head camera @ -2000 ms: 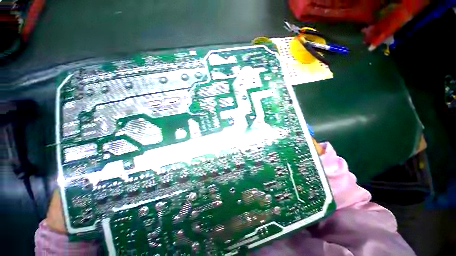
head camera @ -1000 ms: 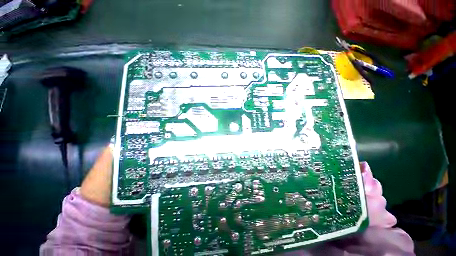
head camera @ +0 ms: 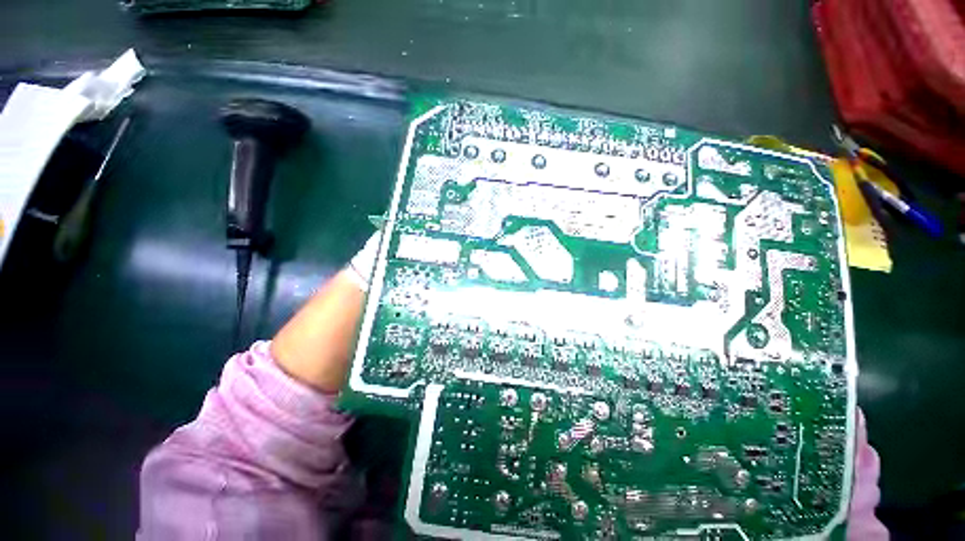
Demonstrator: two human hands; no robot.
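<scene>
The large green circuit board [head camera: 624, 317] is held up with its solder side facing me, with shiny silver areas, a white border and a notch at its lower left. My left hand [head camera: 365, 264] is at the board's left edge; a bit of white glove shows there above the bare wrist and pink sleeve, and the fingers are hidden behind the board. My right hand is hidden behind the board; only its pink sleeve shows at the lower right edge.
A black handheld scanner [head camera: 252, 174] with a cable lies left of the board. A thin tool [head camera: 90, 196] and white paper [head camera: 48, 122] lie far left. Cutters [head camera: 862, 159], a blue marker [head camera: 910, 209] and a yellow sheet [head camera: 868, 248] are at right. Red foam [head camera: 899, 74] is at back right.
The board and my left arm have shifted right in view. The scanner, white paper and thin tool now show at left. The board is still held solder side up.
</scene>
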